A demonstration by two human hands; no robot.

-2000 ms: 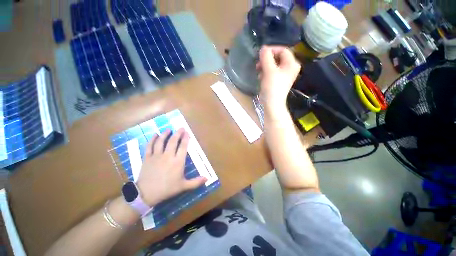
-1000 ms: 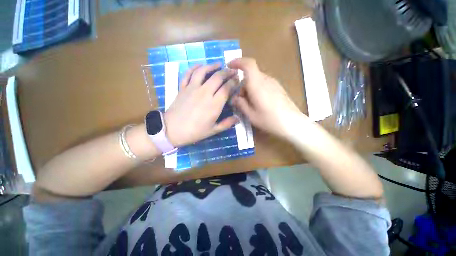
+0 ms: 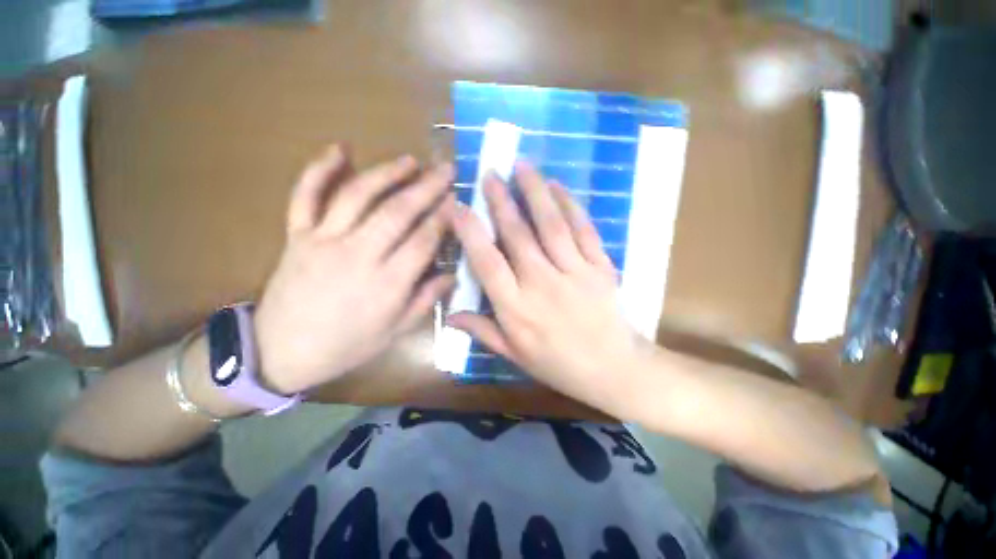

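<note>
A blue solar cell sheet [image 3: 568,115] with pale grid lines lies on the brown tabletop in front of me. One white strip [image 3: 500,142] lies along its left side and another white strip [image 3: 660,218] along its right side. Thin wire ends stick out past its left edge. My right hand [image 3: 552,278] rests flat on the sheet with its fingers apart, over part of the left strip. My left hand [image 3: 350,257] is at the sheet's left edge, its fingers spread and its fingertips near the wire ends. Whether it pinches a wire cannot be told.
Loose white strips lie at the left [image 3: 79,218] and right [image 3: 830,218]. Bundles of silver ribbon pieces lie beyond them, left [image 3: 24,218] and right [image 3: 882,289]. A round grey container [image 3: 956,131] stands at the right, with a black item bearing a yellow label below it.
My left hand has moved off the sheet to its left edge. My right hand has come from the right strip area to lie flat near the left strip. The view has shifted.
</note>
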